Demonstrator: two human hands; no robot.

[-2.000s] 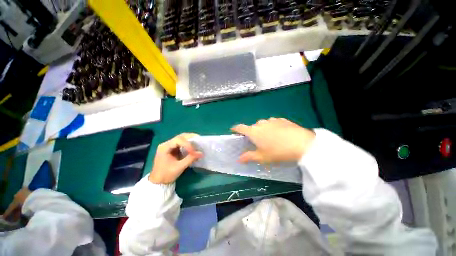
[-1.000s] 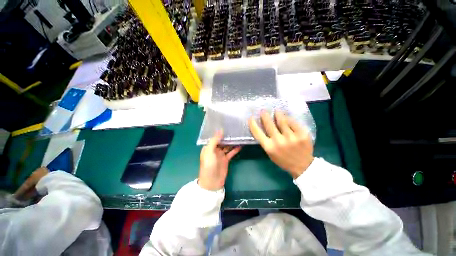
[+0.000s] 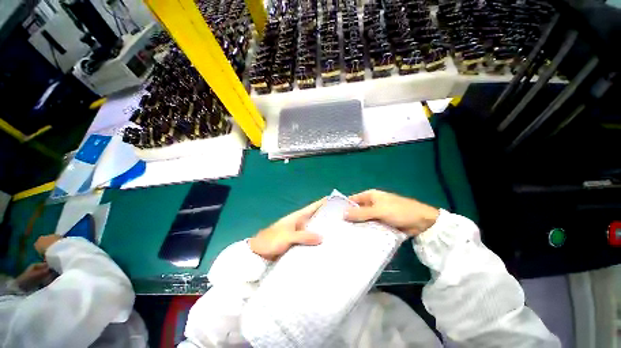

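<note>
A whitish bubble wrap bag (image 3: pixel 316 279) is tilted above the mat's front edge and my lap. My left hand (image 3: pixel 282 233) grips its upper left edge, and my right hand (image 3: pixel 391 212) grips its upper right edge. Whether a tablet is inside cannot be told. A grey dimpled stack of bagged tablets (image 3: pixel 321 125) lies at the back of the bench on a white board (image 3: pixel 398 125). A glossy black unlit slab (image 3: pixel 195 224) lies on the green mat (image 3: pixel 272 187) to the left.
Rows of black binder clips (image 3: pixel 351 41) stand in a foam tray (image 3: pixel 408 86) at the back. A yellow post (image 3: pixel 211 68) rises there. A black machine with a green button (image 3: pixel 556 236) is at right. A neighbouring worker's sleeve (image 3: pixel 88 279) and blue film pieces (image 3: pixel 94 149) are at left.
The bag has moved from over the back stack towards me and is now tilted, with its lower end over my lap. Both hands now hold its upper end. The stack is uncovered again.
</note>
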